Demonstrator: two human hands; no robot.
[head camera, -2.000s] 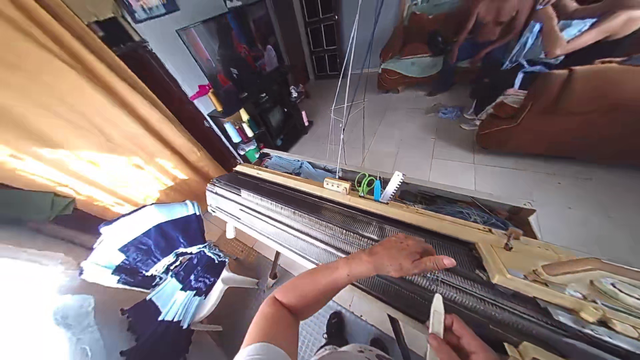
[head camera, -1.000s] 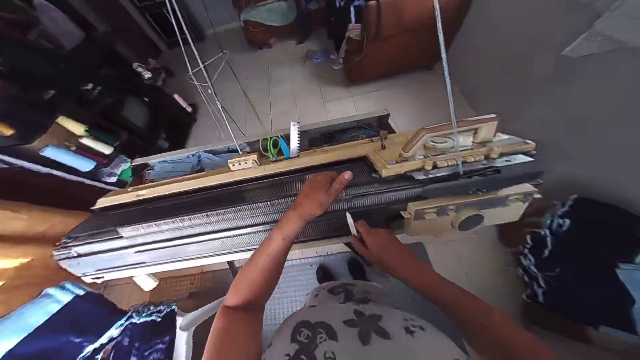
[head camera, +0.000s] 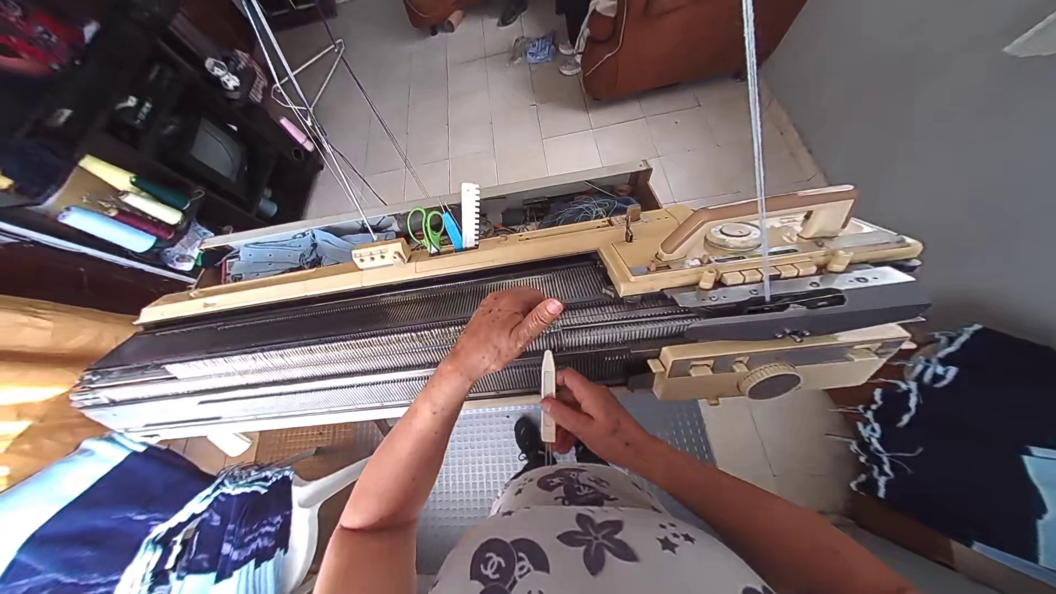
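Note:
A flatbed knitting machine (head camera: 330, 351) with long rows of metal needles stretches across the view. My left hand (head camera: 502, 328) rests over the needle beds near the middle, thumb pointing right; its palm side is hidden. Just below and to the right, my right hand (head camera: 590, 412) grips a slim cream plastic hand tool (head camera: 548, 392), tip pointing up at the front bed. To the right of both hands sits the beige carriage with its handle (head camera: 759, 214), and a beige front carriage with a round dial (head camera: 769, 381) is below it. Pale yarn (head camera: 755, 124) runs down into the carriage.
Green-handled scissors (head camera: 426, 229) and a white toothed comb (head camera: 470, 216) stand at the machine's back rail. Behind lies an open tray (head camera: 528, 188) with denim and yarn. Knitted pieces lie at left (head camera: 124, 511) and right (head camera: 949, 429). Yarn cones (head camera: 107, 229) fill a shelf.
The view has swung right since two seconds ago, bringing the whole carriage into sight. My left hand stays over the needles, and my right hand still holds the cream tool.

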